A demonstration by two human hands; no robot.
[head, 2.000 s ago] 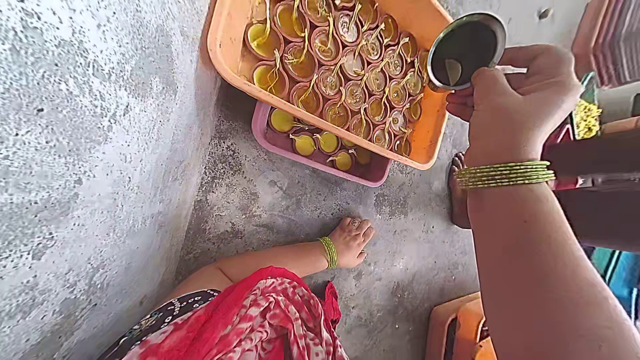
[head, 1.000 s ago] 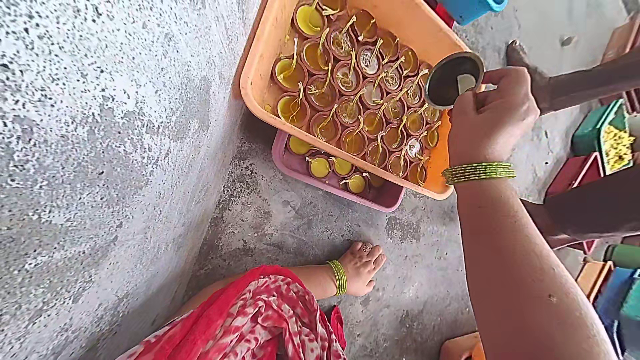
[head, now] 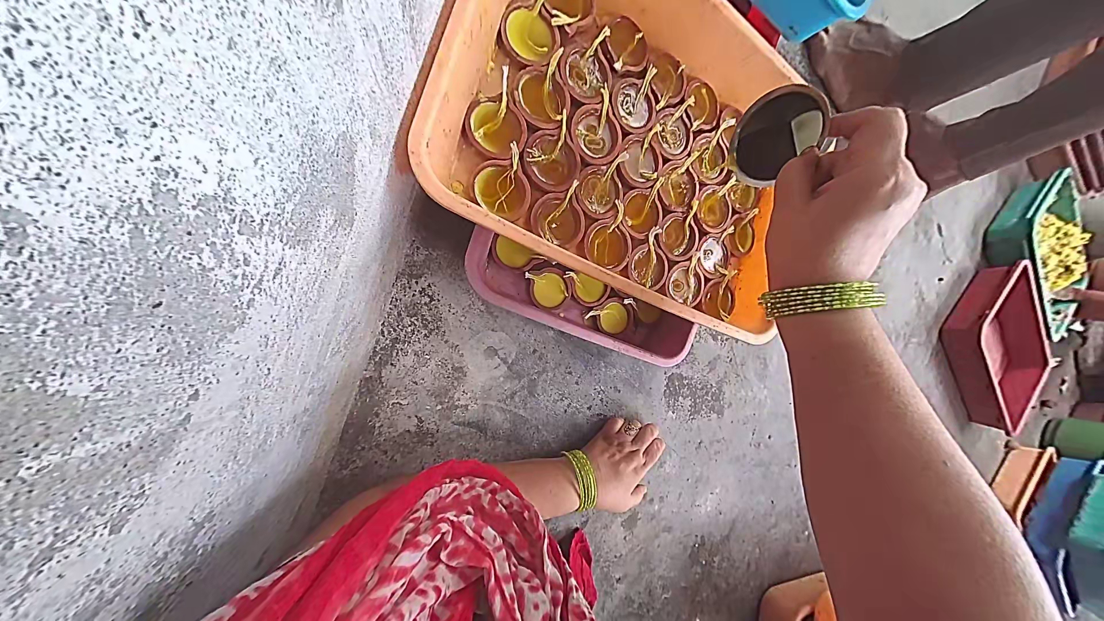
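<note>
My right hand [head: 841, 194], with green bangles at the wrist, grips a small metal cup [head: 779, 135] by its edge; some dark liquid seems to be inside. The cup is over the right side of an orange plastic tray [head: 595, 267], which holds several small clay lamps [head: 554, 158] with yellow liquid and cotton wicks. Beneath that tray lies a pink tray [head: 595, 332] with more lamps of paler yellow filling. My left hand [head: 623, 464], wearing a ring and green bangles, rests on the concrete floor below the trays and holds nothing.
A speckled wall [head: 190, 216] rises at the left. Another person's legs [head: 975, 60] stand at the upper right, near a blue container [head: 806, 13]. Farther right are a red bin [head: 1000, 345] and a green bin [head: 1013, 224] with yellow flowers. An orange container [head: 789, 597] sits at the bottom edge.
The view has shifted, bringing more bins and the other person's legs into sight at the right. My right hand still holds the cup by the tray's right side; my left hand stays on the floor.
</note>
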